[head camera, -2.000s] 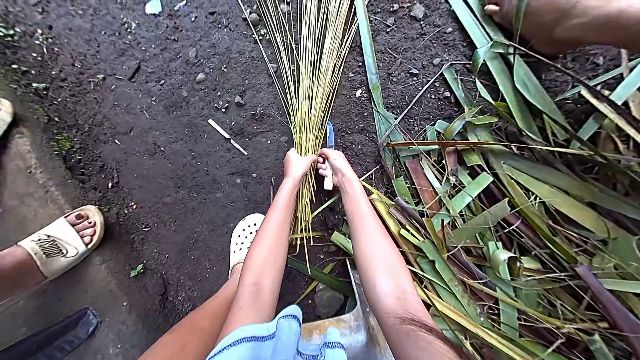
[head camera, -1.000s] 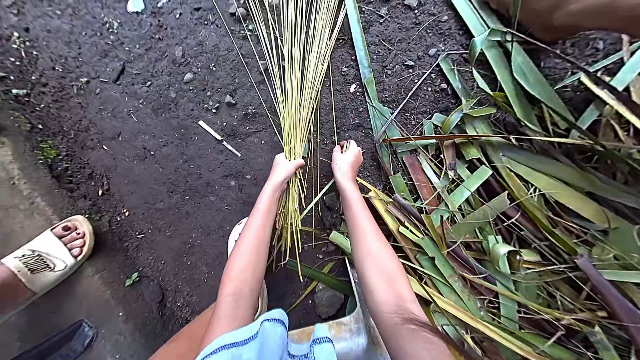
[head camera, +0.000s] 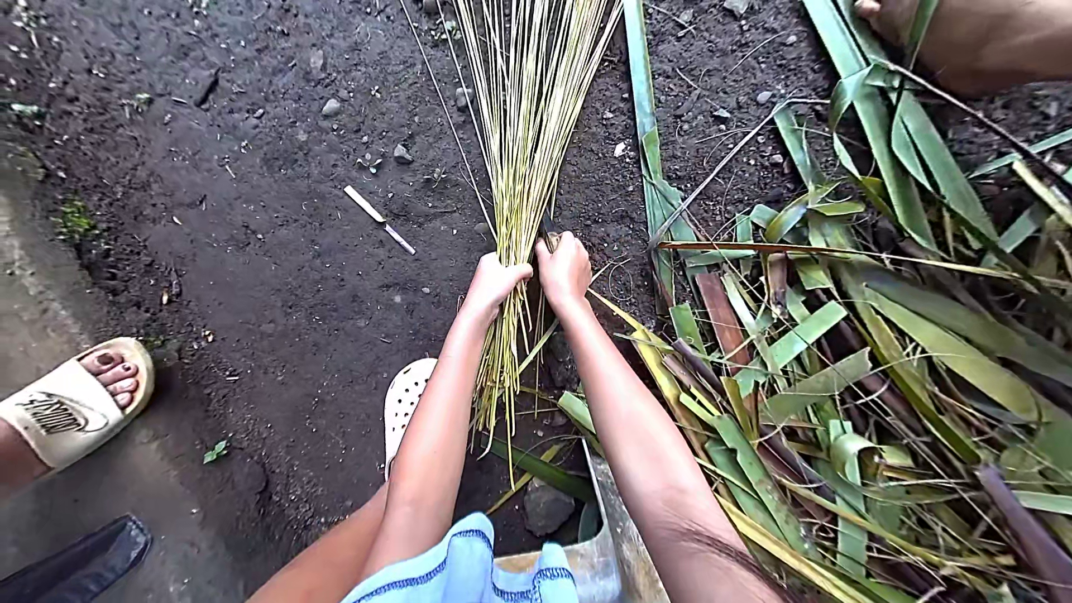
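A bundle of thin palm-leaf midribs (head camera: 536, 126) fans out away from me over the dark soil, its shorter ends hanging below my grip. My left hand (head camera: 496, 285) is closed around the narrow part of the bundle. Right beside it, touching or nearly touching the bundle's right side, my right hand (head camera: 564, 266) is curled around a dark, thin object, mostly hidden by the fingers; it may be a knife handle, but I cannot tell.
Green and brown palm leaf strips (head camera: 804, 352) are heaped on the right. A small knife-like object (head camera: 379, 219) lies on the soil at left. Another person's slide sandal (head camera: 84, 402) is at far left, another person's foot (head camera: 971, 42) at upper right. A stone (head camera: 548, 507) lies below the bundle.
My right hand was a little apart from the bundle a second ago and is now back against its right side. My left hand has kept its hold on the midribs.
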